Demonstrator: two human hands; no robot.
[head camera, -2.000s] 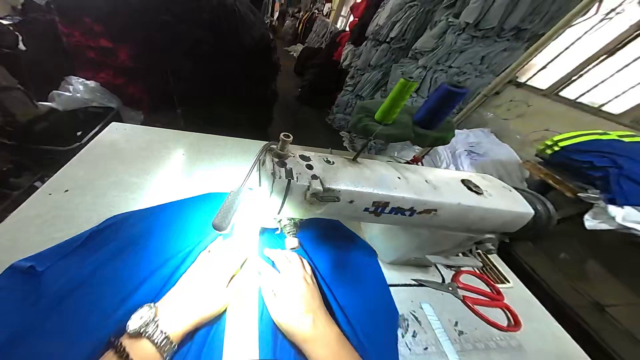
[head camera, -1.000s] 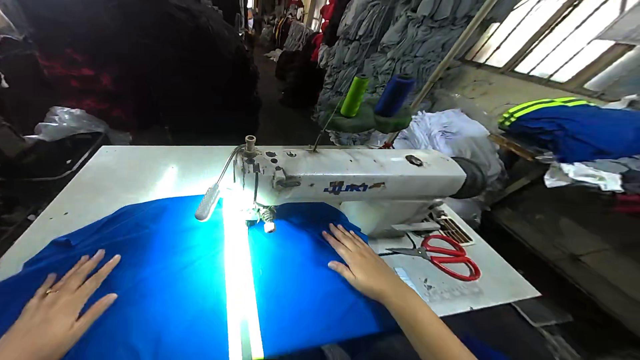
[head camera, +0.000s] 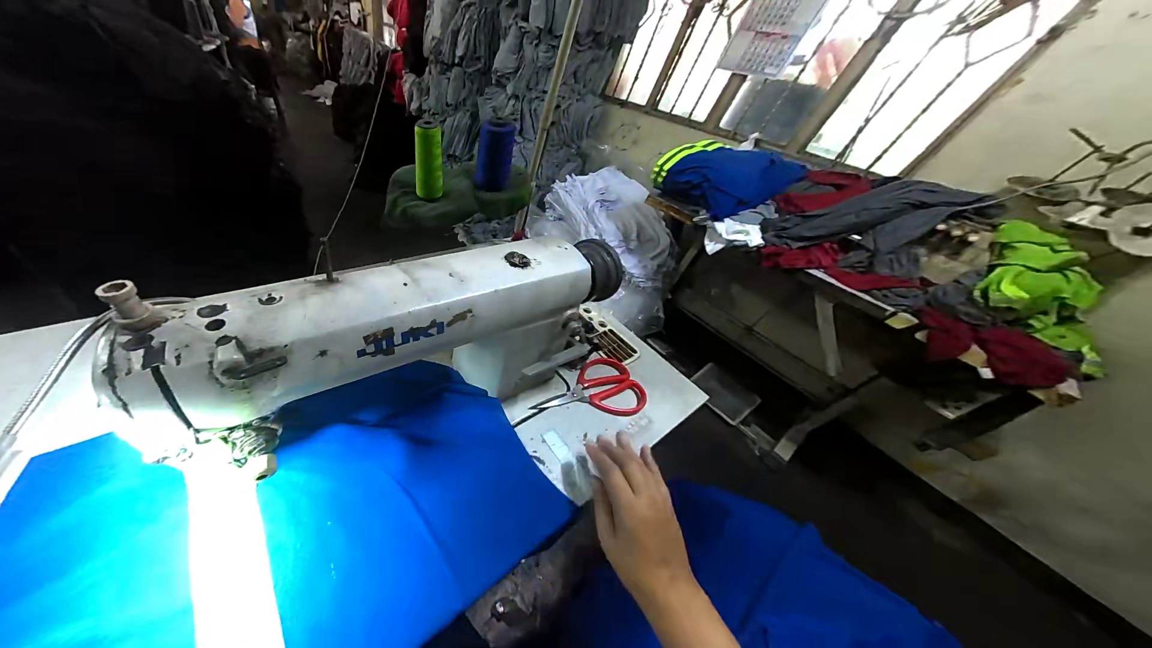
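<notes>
A white Juki sewing machine (head camera: 360, 324) stands on a white table. Blue fabric (head camera: 405, 504) with a bright white strip (head camera: 232, 558) lies under its needle area, where the lamp's glare hides detail. My right hand (head camera: 634, 504) is over the table's near right edge, palm down with fingers stretched forward; it appears to hold nothing. Just beyond its fingertips lie red-handled scissors (head camera: 612, 387), and a clear ruler-like strip (head camera: 560, 447) is left of the fingers. More blue fabric (head camera: 774, 576) hangs at the right, below and beside my right hand. My left hand is out of view.
Green (head camera: 429, 160) and blue (head camera: 496, 155) thread cones stand behind the machine. A white bundle (head camera: 612, 216) sits behind its handwheel (head camera: 600, 270). At the right, a bench (head camera: 823, 337) under the window holds piled garments (head camera: 864, 216). A dark heap fills the back left.
The view has turned right. My right hand has left the blue fabric beside the machine and is now near the scissors. My left hand, earlier on the fabric, has gone out of view.
</notes>
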